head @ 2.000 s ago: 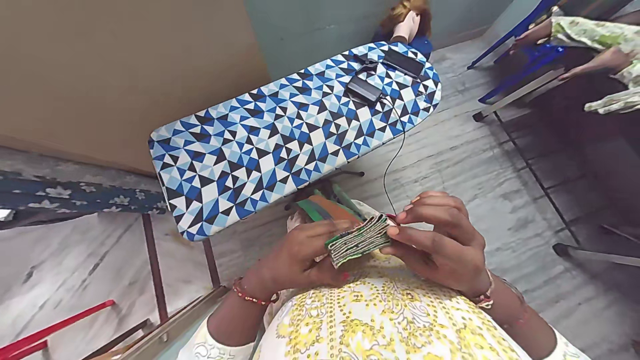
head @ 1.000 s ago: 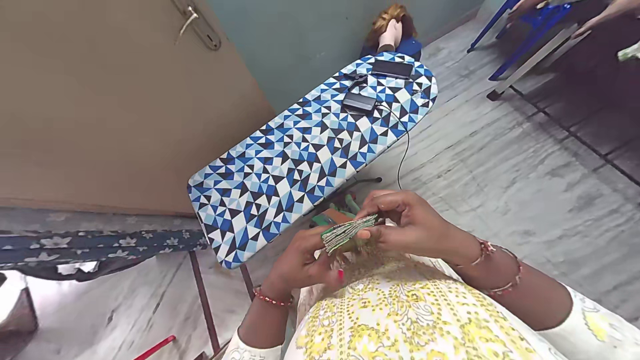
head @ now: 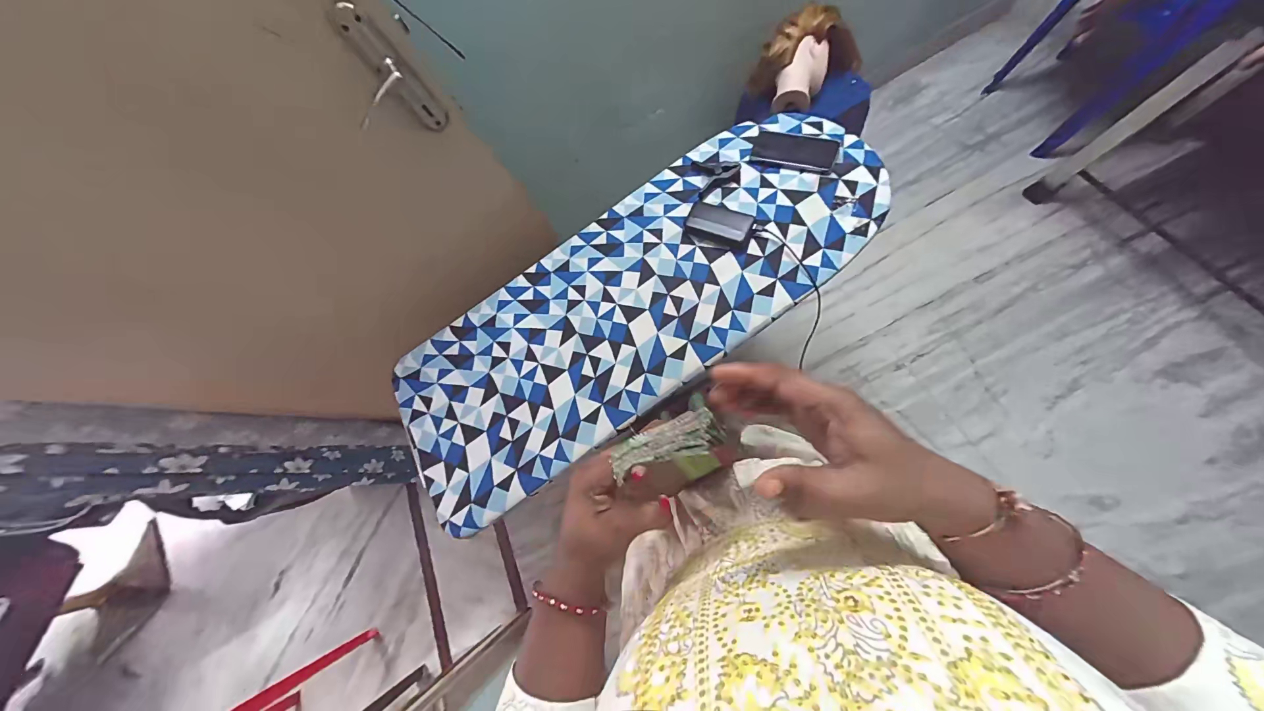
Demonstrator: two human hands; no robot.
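My left hand [head: 607,509] is closed around a small pleated bundle [head: 671,444], grey-green and striped at its folded edges, with green and brown parts below. What the bundle is made of cannot be told. Just right of it is my right hand [head: 839,449], blurred, its thumb and fingers spread and nothing seen between them. Beyond both hands lies an ironing board [head: 553,365] with a blue, black and white triangle-patterned cover. A black power bank or similar box [head: 721,225] rests on it with a cable [head: 816,306] hanging over the near edge, beside a dark phone [head: 795,151].
A mannequin head [head: 805,64] with brown hair is at the board's far end. A door with a metal handle [head: 385,89] stands at the upper left, a floral blue cloth [head: 197,474] below it. Blue chair legs [head: 1116,99] are at the upper right, red bars [head: 306,671] at the lower left.
My right hand has come off the bundle and opened to its right; my left hand keeps hold of it. The person's hands and sleeve seen at the upper right two seconds ago are largely out of view.
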